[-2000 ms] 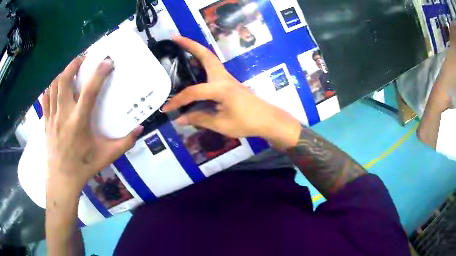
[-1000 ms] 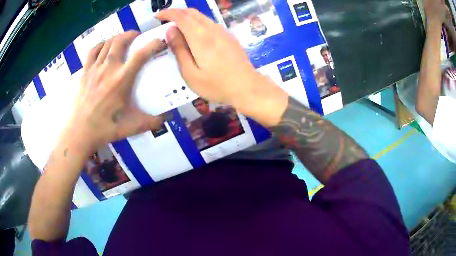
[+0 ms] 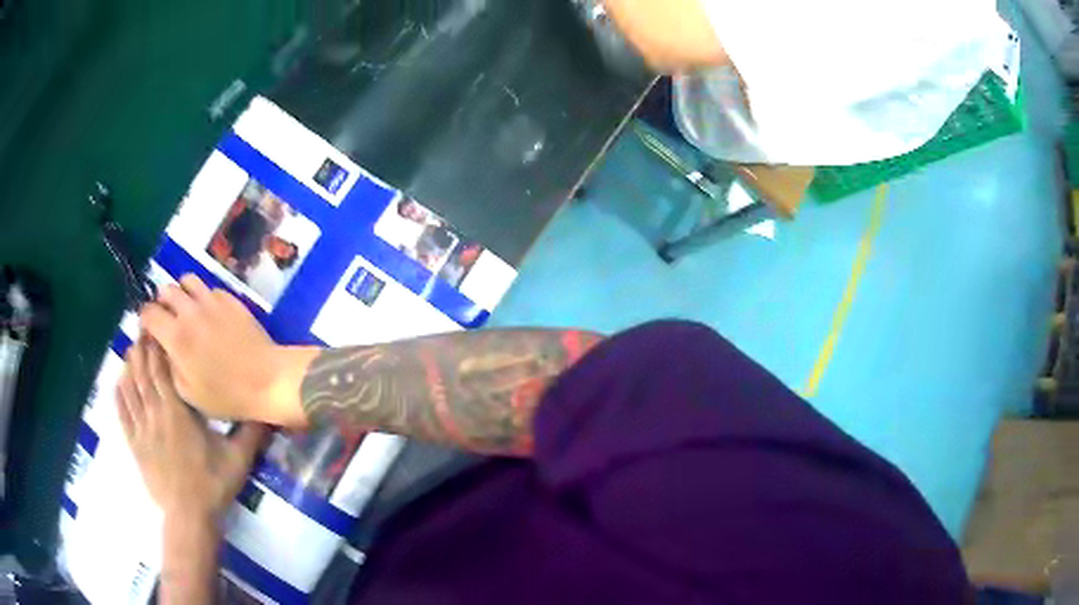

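Observation:
My left hand (image 3: pixel 178 443) and my right hand (image 3: pixel 219 355) lie close together at the left of the view, over the printed mat (image 3: pixel 337 242). The right hand's fingers overlap the left hand's. The hands hide what is under them. The white cover cannot be told apart from the white parts of the mat. A black power cord (image 3: pixel 122 251) runs from near my right fingertips up and away over the dark green surface.
A dark bench surface (image 3: pixel 473 130) with a worn edge continues beyond the mat. A person in white (image 3: pixel 828 71) is at the top right, beside a green crate (image 3: pixel 923 154). A bench leg (image 3: pixel 716 231) stands on the light blue floor with its yellow line. A long dark object (image 3: pixel 14 355) lies at the far left.
The view has turned to the right, so the mat and hands appear further left. My right hand has come over my left fingers. The white cover, clear before, no longer shows distinctly.

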